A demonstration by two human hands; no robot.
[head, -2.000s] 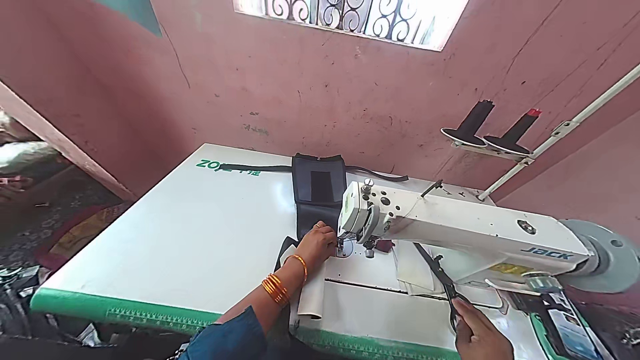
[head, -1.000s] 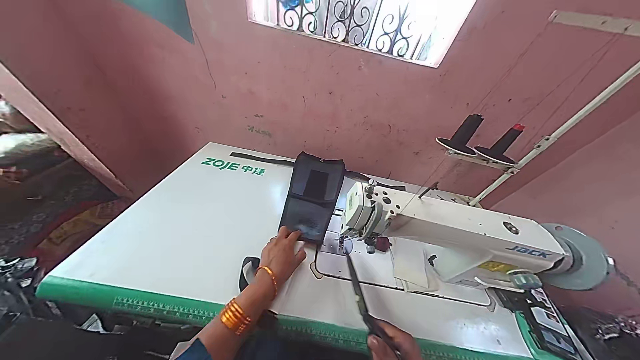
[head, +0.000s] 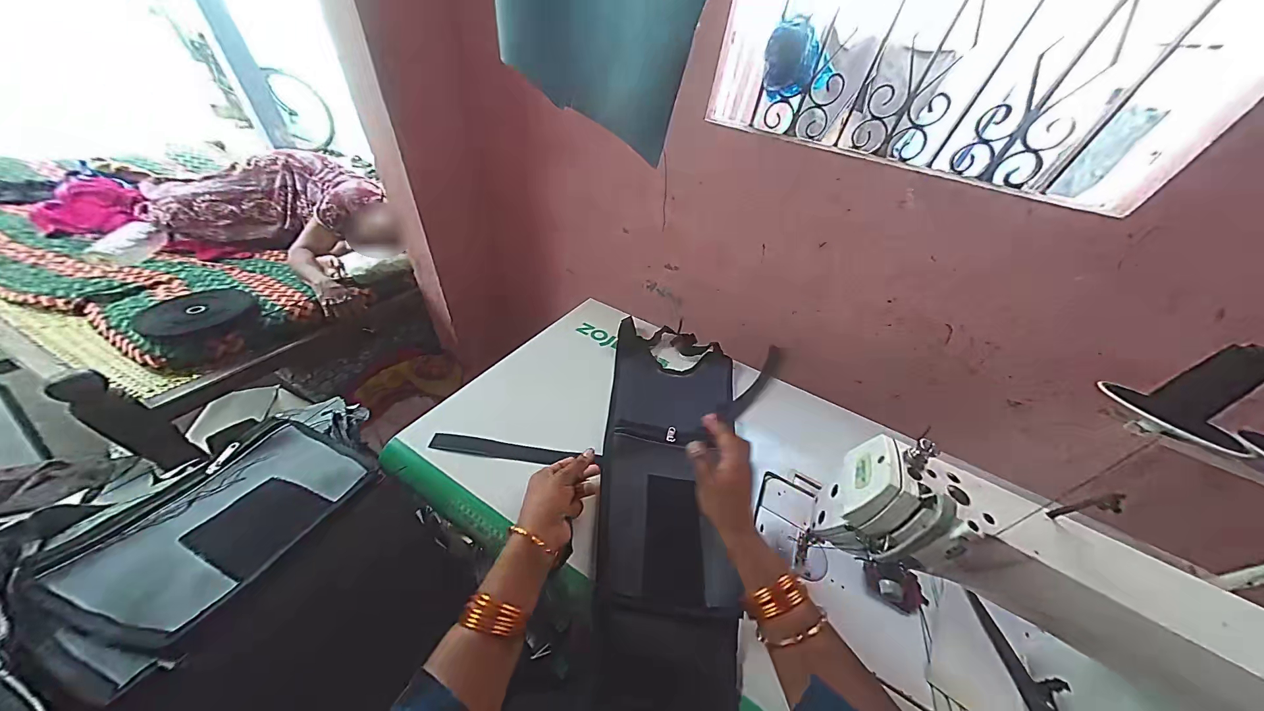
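Observation:
A long black fabric piece (head: 652,553) with a darker rectangular patch and a small metal zipper pull lies over the white sewing table (head: 553,395), its near end hanging toward me. Black straps stick out on both sides of it. My left hand (head: 561,499) is at its left edge, fingertips at the inner end of the left strap (head: 504,448). Over its right edge is my right hand (head: 726,474), blurred, fingers bent near the right strap (head: 755,385). Whether either hand grips a strap is unclear. The scissors (head: 1007,652) lie on the table at lower right.
An industrial sewing machine (head: 879,484) stands at right, with a thread cone (head: 1200,400) on its stand behind. At left is a stack of black and grey fabric pieces (head: 247,533). A person (head: 267,202) lies on a bed beyond the doorway, near a black roll (head: 196,314).
My right hand has let go of the scissors and moved onto the black fabric piece. That piece has shifted away from the machine, toward me. The view has swung left.

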